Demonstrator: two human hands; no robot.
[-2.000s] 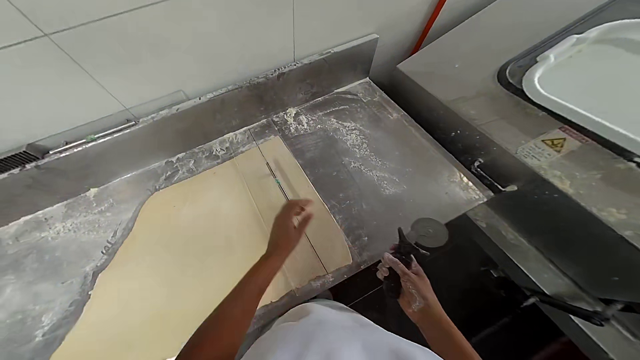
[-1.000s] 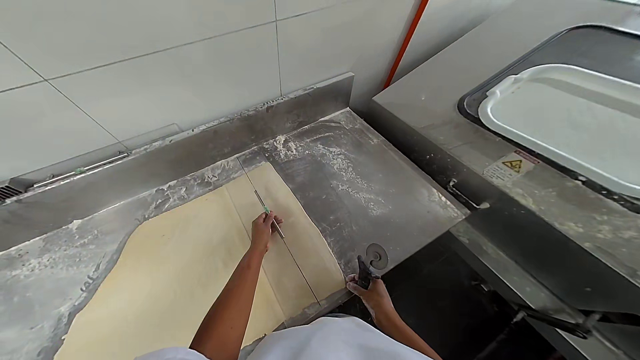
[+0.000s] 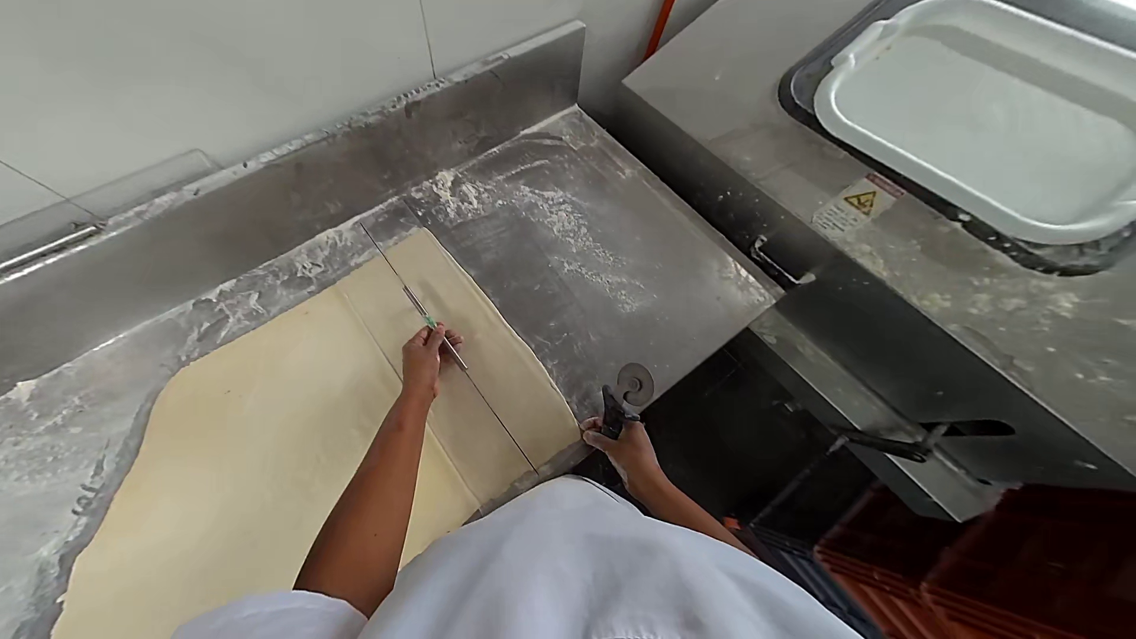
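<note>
A large sheet of rolled dough lies on the floured steel worktable. Across its right part runs a long thin metal straightedge, seen almost edge-on, with a handle at its middle. My left hand grips that handle just below a green spot, above the dough. At the sheet's lower right corner, my right hand holds a wheel cutter by its black handle, the round blade pointing up and away from the dough. Fingertips of my right hand are at the dough's edge; whether they touch it I cannot tell.
Loose flour is scattered over the steel table to the right of the dough. A steel backsplash borders the rear. At the right stands a steel machine with a warning label and a white plastic tray on top.
My right hand, with the wheel cutter, has moved in to the dough's lower right corner from off the table's front edge. My left hand, open-looking two seconds ago, now grips the straightedge's handle.
</note>
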